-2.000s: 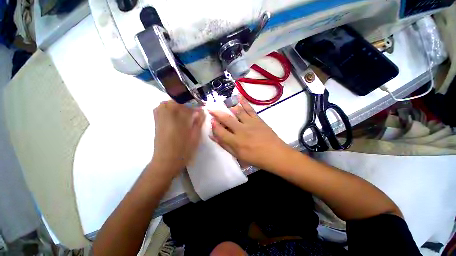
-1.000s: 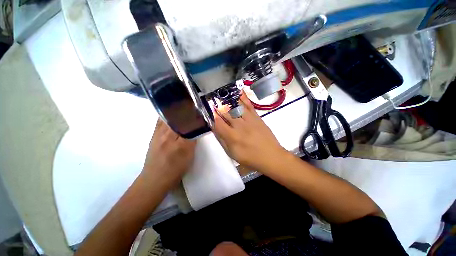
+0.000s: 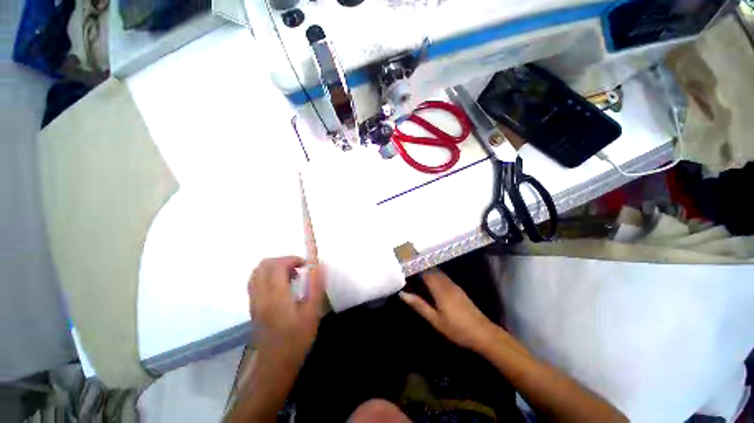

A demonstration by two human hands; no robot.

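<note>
A white fabric piece lies on the white machine table below the presser foot, its near end at the front edge. A thin pinkish-beige edge shows along its left side. My left hand is curled at that side near the front edge, with a bit of white between thumb and fingers. My right hand is just off the front edge by the piece's right corner, fingers apart; nothing shows in it. The presser foot and needle area of the sewing machine is uncovered by hands.
Red-handled scissors lie right of the needle. Black-handled shears and a smartphone with a white cable lie further right. A beige panel curves around the left side. Fabric layers are beside the table at right.
Both hands have moved from the needle area towards me, to the table's front edge. The white piece's upper part is now uncovered. The view has shifted back from the machine head.
</note>
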